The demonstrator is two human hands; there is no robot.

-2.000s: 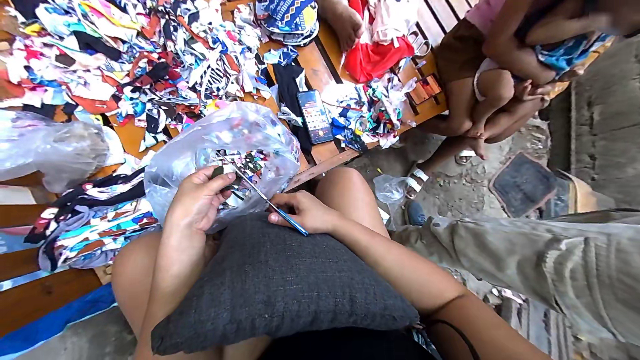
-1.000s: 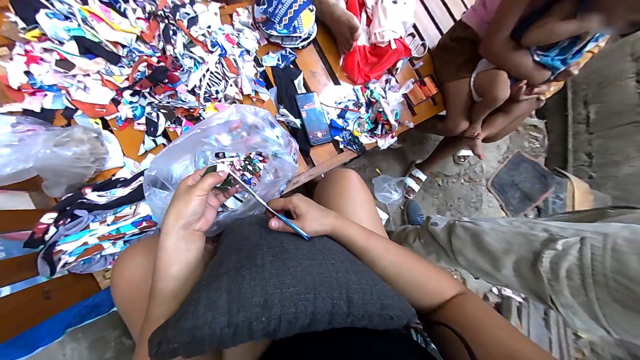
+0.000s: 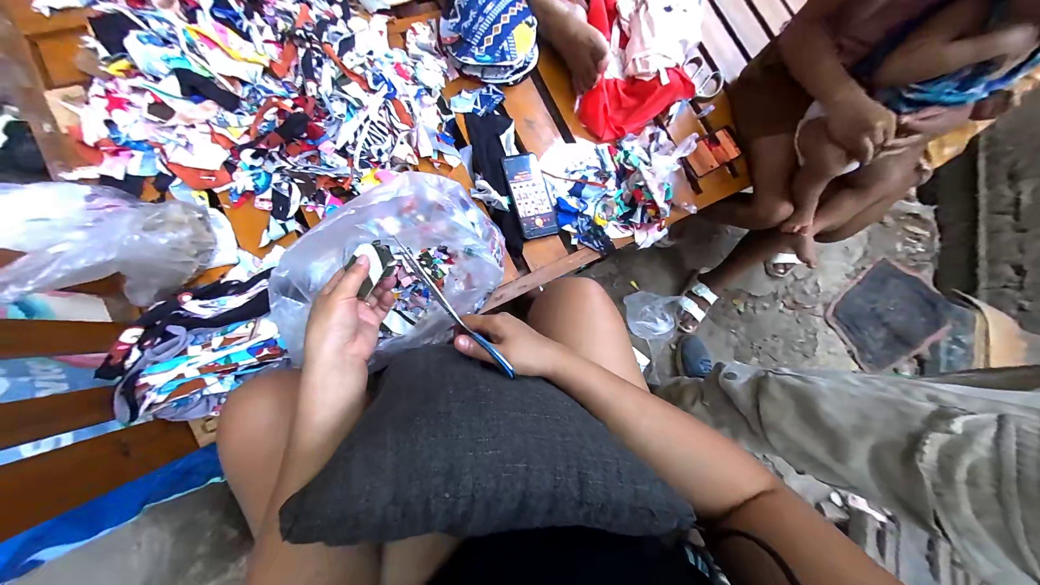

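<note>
My left hand (image 3: 349,313) pinches a small dark and white fabric scrap (image 3: 375,268) above the mouth of a clear plastic bag (image 3: 313,264). Small cut multicoloured fabric bits (image 3: 422,280) lie inside the bag. Blue-handled scissors (image 3: 443,301) are in my right hand (image 3: 508,341), their blades pointing up and left to a spot close beside the scrap. Under my wrists a dark grey cushion (image 3: 487,447) rests on my lap.
A large heap of fabric scraps (image 3: 268,106) covers the slatted wooden bench. A smartphone (image 3: 530,195) lies by a smaller scrap pile (image 3: 626,187). Striped fabric strips (image 3: 203,357) are at the left. People sit at the upper right; a trousered leg (image 3: 853,422) extends at the right.
The phone's screen, dark one second ago, is lit now. My hands have stayed over the bag with the scissors and a scrap, shifting only slightly.
</note>
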